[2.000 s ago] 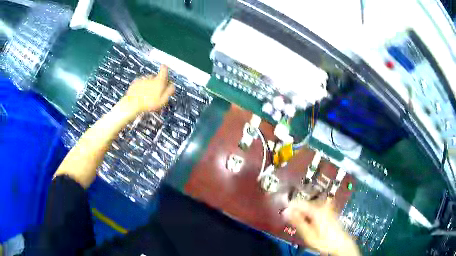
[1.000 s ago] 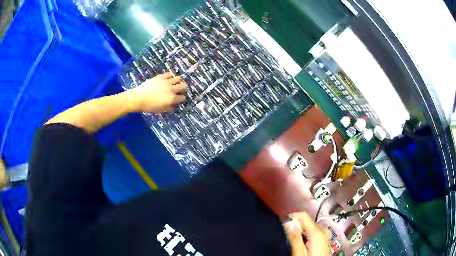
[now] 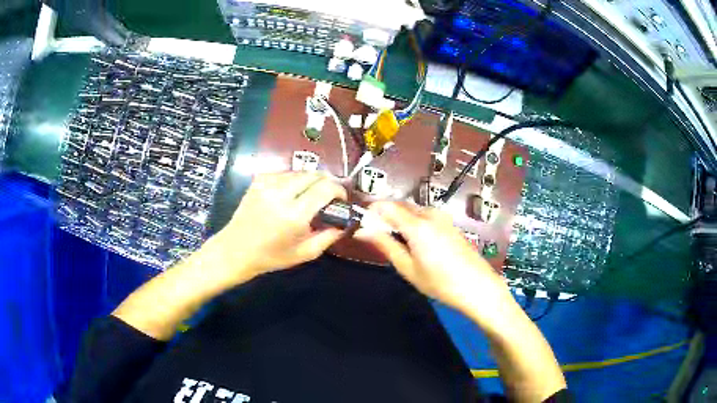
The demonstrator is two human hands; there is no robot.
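The reddish-brown test board point(image 3: 275, 126) lies in front of my body. My left hand point(image 3: 295, 212) holds a small dark unit with a shiny end point(image 3: 336, 214) in its fingertips, low over the board's near edge. My right hand point(image 3: 413, 236) is closed around something pale or metallic that meets the unit's right end; the fingers hide most of it. A pale round socket point(image 3: 371, 180) is just beyond my hands, and another socket point(image 3: 305, 161) is behind my left hand. A black test lead point(image 3: 472, 161) arches down to the board right of centre.
A clear blister tray of dark pieces point(image 3: 149, 157) lies left of the board, and a glittery second tray point(image 3: 566, 220) lies right. Behind are a yellow-wrapped part point(image 3: 384, 130) with coloured wires, a long white box point(image 3: 291, 27) with terminals and a blue-lit monitor point(image 3: 503, 39).
My left hand has moved from the left blister tray to the board's near edge, holding a dark unit. My right hand has come beside it. The view has turned toward the board.
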